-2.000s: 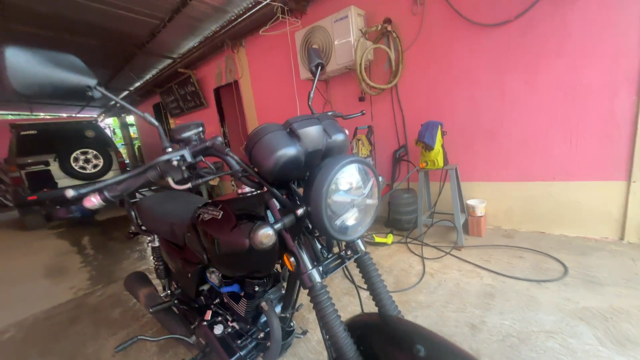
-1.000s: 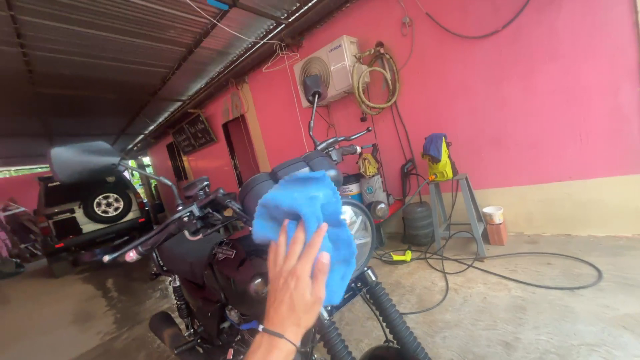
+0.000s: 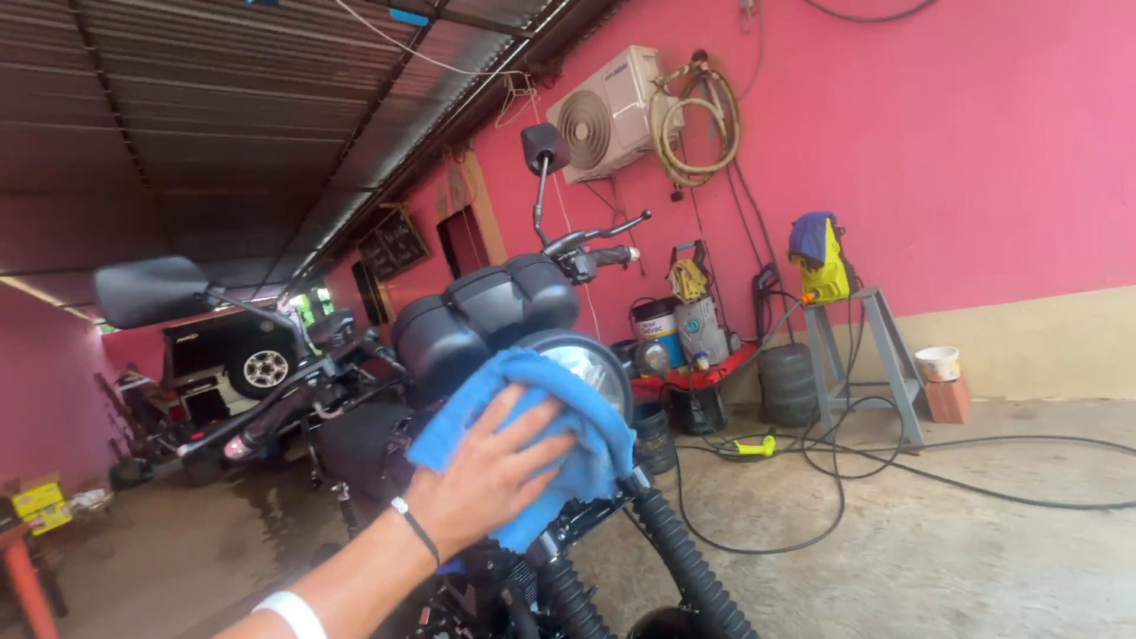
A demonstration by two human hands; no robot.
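My left hand (image 3: 497, 470) reaches in from the lower left with its palm on a blue cloth (image 3: 577, 417), fingers slightly spread. The cloth lies against the front of a black motorcycle's round headlight (image 3: 599, 368) and covers much of its lens. Above the headlight are the dark rounded instrument housings (image 3: 488, 306). The handlebar's mirrors stand on both sides, one at the left (image 3: 151, 291) and one higher up (image 3: 544, 146). Ribbed fork gaiters (image 3: 688, 555) run down below the cloth. A dark band and a white band are on my left wrist and forearm. My right hand is out of view.
A yellow pressure washer (image 3: 825, 266) sits on a grey stand (image 3: 874, 355) by the pink wall. Its black hose (image 3: 1003, 497) loops over the concrete floor. Buckets and containers (image 3: 657, 328) stand behind the motorcycle. A parked vehicle (image 3: 213, 373) is at the back left.
My left hand and the blue cloth, absent from the earliest frame, came into view in front of the headlight. The cloth now lies lower, against the headlight.
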